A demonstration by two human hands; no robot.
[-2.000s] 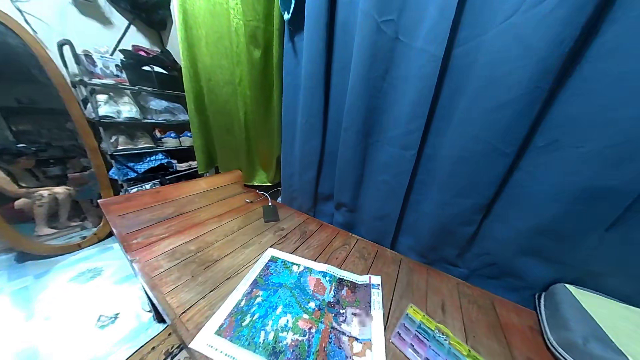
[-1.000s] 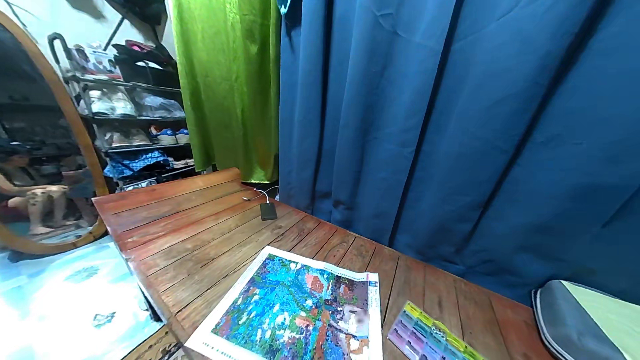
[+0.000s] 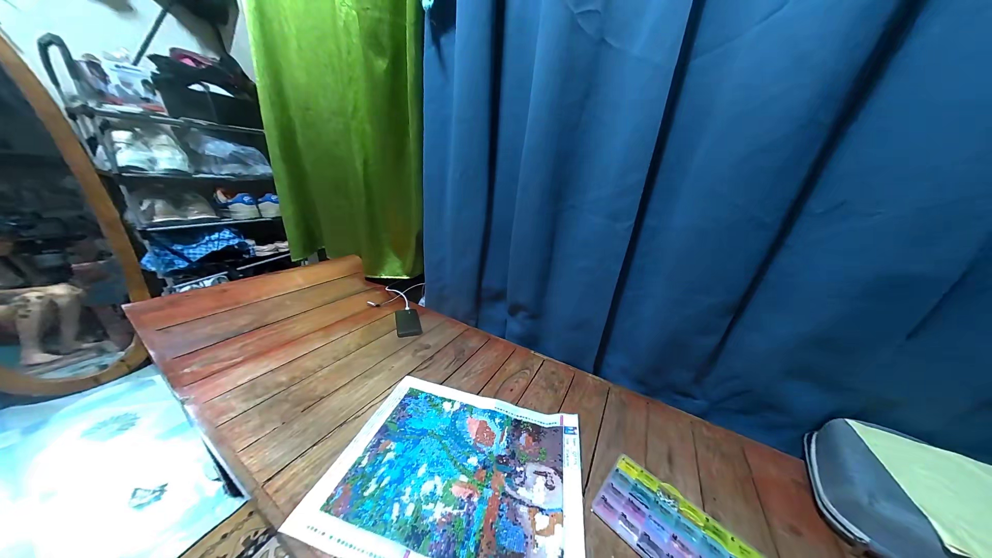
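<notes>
Neither of my hands is in the frame. A diamond painting canvas [image 3: 457, 473] with a colourful, mostly blue and green picture and a white border lies flat on the wooden plank surface [image 3: 310, 372]. To its right is a compartmented plastic bead box [image 3: 666, 515] with yellow edges and pastel sections that bear writing; its lower end is cut off by the frame. Farther back, a small black device [image 3: 408, 322] rests on the planks with a white cable [image 3: 399, 291] beside it.
A grey case [image 3: 876, 488] with a pale green top sits at the right edge. Blue curtains [image 3: 581, 194] and a green curtain [image 3: 341, 132] hang behind. At left stand a shoe rack [image 3: 186, 174] and an oval wood-framed mirror [image 3: 101, 194] reflecting a seated person.
</notes>
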